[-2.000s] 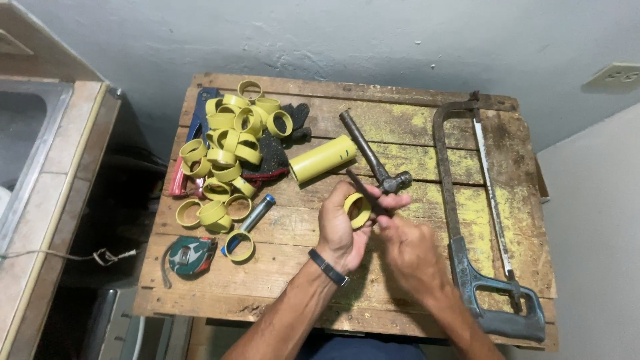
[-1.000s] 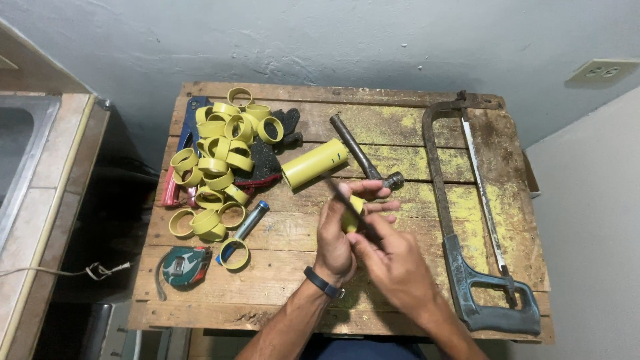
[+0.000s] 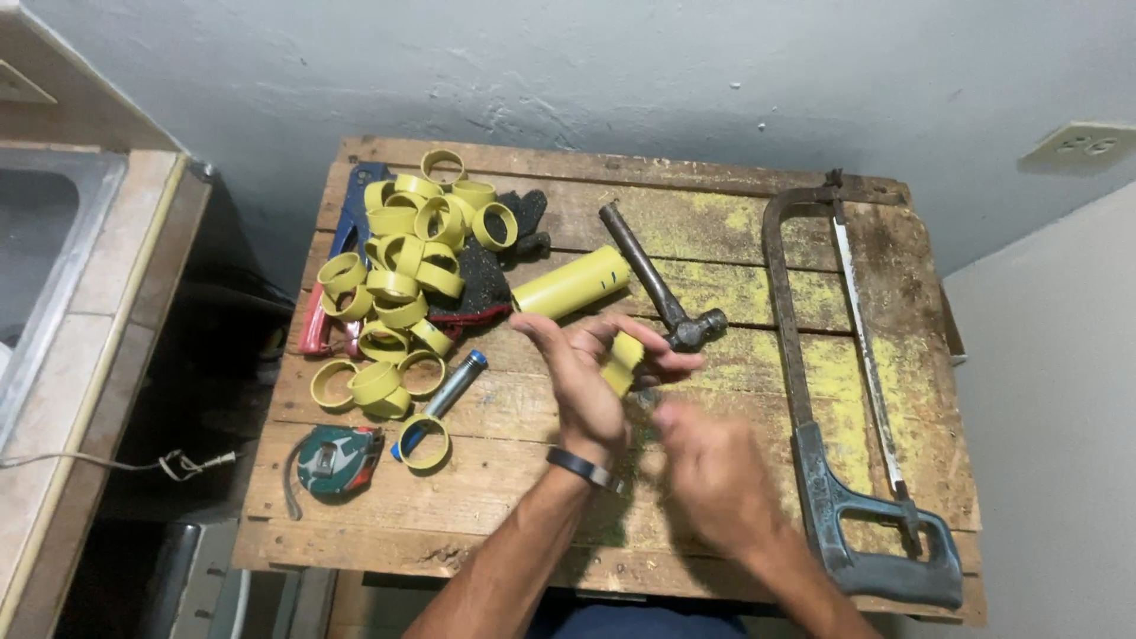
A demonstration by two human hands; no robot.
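Note:
My left hand (image 3: pixel 590 382), with a dark band on its wrist, holds a yellow plastic pipe ring (image 3: pixel 623 362) with a rough edge against its fingers. Just right of it is my right hand (image 3: pixel 719 466), blurred and curled; whether it grips a tool is hidden. Beyond my left hand a longer yellow pipe piece (image 3: pixel 572 284) with dark marks lies beside a ball-peen hammer (image 3: pixel 652 271). Many cut yellow rings (image 3: pixel 390 284) are heaped at the left on a dark work glove (image 3: pixel 479 280). One more ring (image 3: pixel 424 443) rests over a blue-capped marker (image 3: pixel 454 383).
A hacksaw (image 3: pixel 790 337) lies along the right side of the wooden table (image 3: pixel 497 510), among yellow sawdust. A tape measure (image 3: pixel 335 460) sits at the front left. Blue and red tool parts (image 3: pixel 318 324) show beside the rings. A sink counter (image 3: pixel 98 328) stands farther left.
My left hand has opened out around the ring, its thumb now pointing away. My right hand has drawn back from the ring. The dark, slender tool seen across the ring earlier is no longer plainly visible.

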